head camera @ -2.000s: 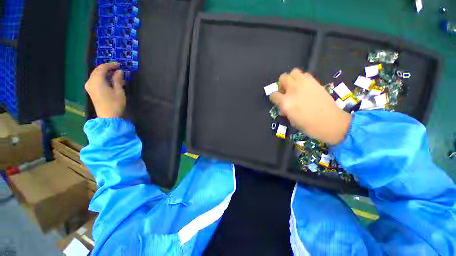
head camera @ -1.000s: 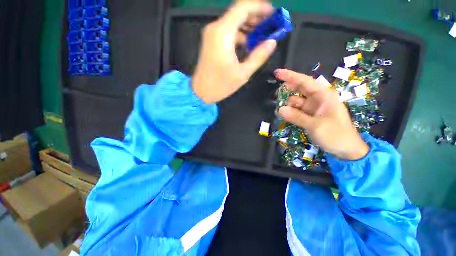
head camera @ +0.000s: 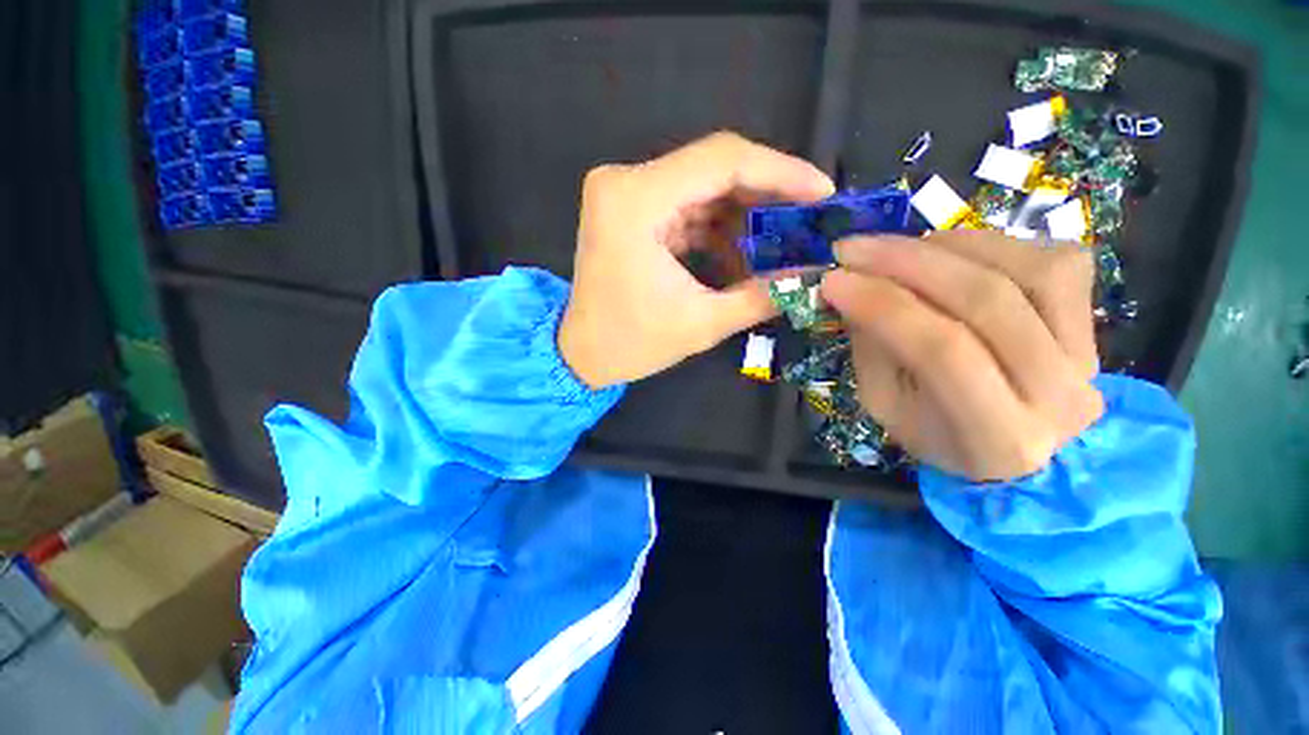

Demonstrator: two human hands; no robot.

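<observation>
A blue housing (head camera: pixel 797 237) is held level above the divider of the black divided tray (head camera: pixel 632 40). My left hand (head camera: pixel 660 259) grips its left end between thumb and fingers. My right hand (head camera: pixel 969 323) is at its right part, fingertips touching its lower edge; whether it holds anything else is hidden. Green circuit boards (head camera: pixel 1065 69) and white batteries (head camera: pixel 1009 167) with yellow ends lie piled in the right compartment, partly behind my right hand. One white battery (head camera: pixel 758 353) lies near the divider.
Rows of blue housings (head camera: pixel 208 122) stand in the left tray (head camera: pixel 345 287). Small pale oval rings (head camera: pixel 917 147) lie by the board pile. Cardboard boxes (head camera: pixel 144 574) and a wooden pallet (head camera: pixel 201 481) are at the lower left.
My left hand has brought a blue housing from the left tray to the middle and turned it level. My right hand has moved from above the boards up to the housing.
</observation>
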